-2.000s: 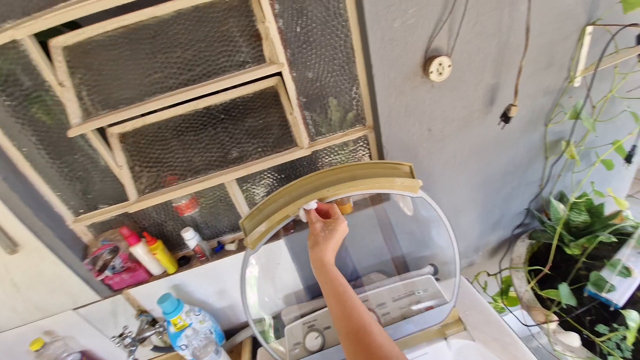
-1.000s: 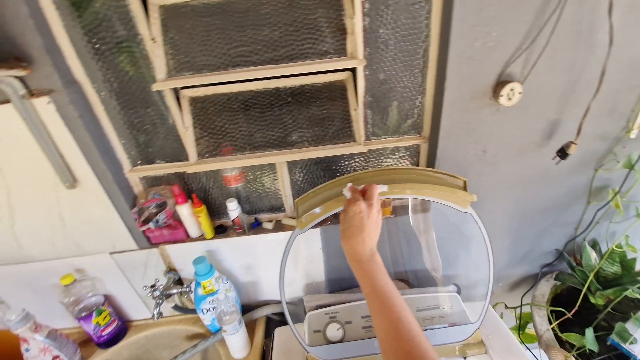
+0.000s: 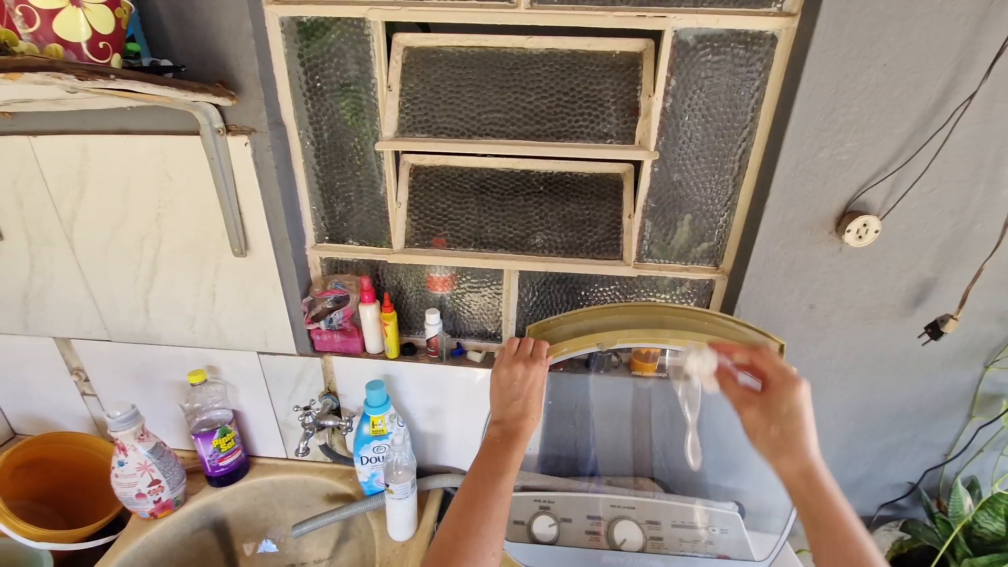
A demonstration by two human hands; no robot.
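Observation:
The raised transparent lid of a washing machine (image 3: 614, 441) has a yellowed plastic rim (image 3: 669, 319) along its top. My left hand (image 3: 520, 386) grips the left end of that rim, fingers over the edge. My right hand (image 3: 760, 394) pinches a small white wad (image 3: 699, 366), blurred, near the right part of the rim; its exact material cannot be told. A whitish elongated shape shows on or through the lid just below the wad. Beneath the lid is the control panel (image 3: 622, 531) with two round knobs.
A sink (image 3: 315, 504) with a grey hose (image 3: 339, 513) lies at left. Beside it stand a blue softener bottle (image 3: 376, 441), a white spray bottle (image 3: 400, 492), a purple cleaner bottle (image 3: 216, 441) and an orange bucket (image 3: 55, 488). Small bottles line the window sill; potted plants (image 3: 972, 512) stand at right.
My left hand has come into view and taken hold of the lid's rim. My right hand has moved from the rim's left part toward its right part. The view has swung left.

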